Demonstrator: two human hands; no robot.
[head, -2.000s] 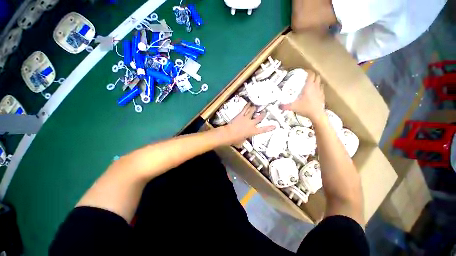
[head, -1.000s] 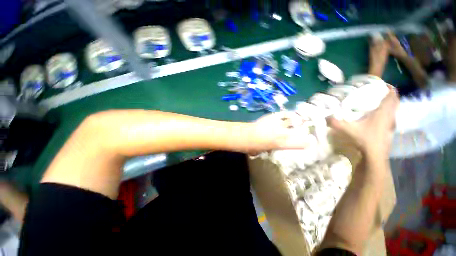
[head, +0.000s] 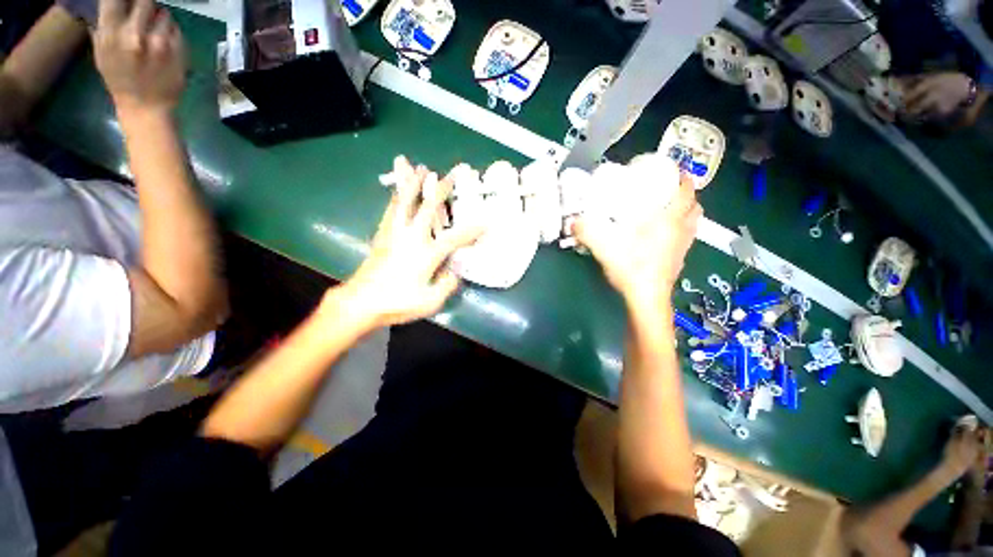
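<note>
A row of off-white housings stands on edge, packed side by side, on the green bench in front of me. My left hand is at the left end of the row, fingers spread and pressed against the housings. My right hand grips the right end of the row. One housing lies nearer me, flatter than the others, beside my left fingers. The glare hides the edges between some housings.
A heap of wired blue cells lies right. Filled housings line the far side beyond a pale rail. A black device stands left, near another worker's arm. The cardboard box is lower right. More hands show right.
Both hands have moved from the cardboard box to the bench with a row of housings between them. The view has turned left, bringing the black device and a neighbouring worker into sight.
</note>
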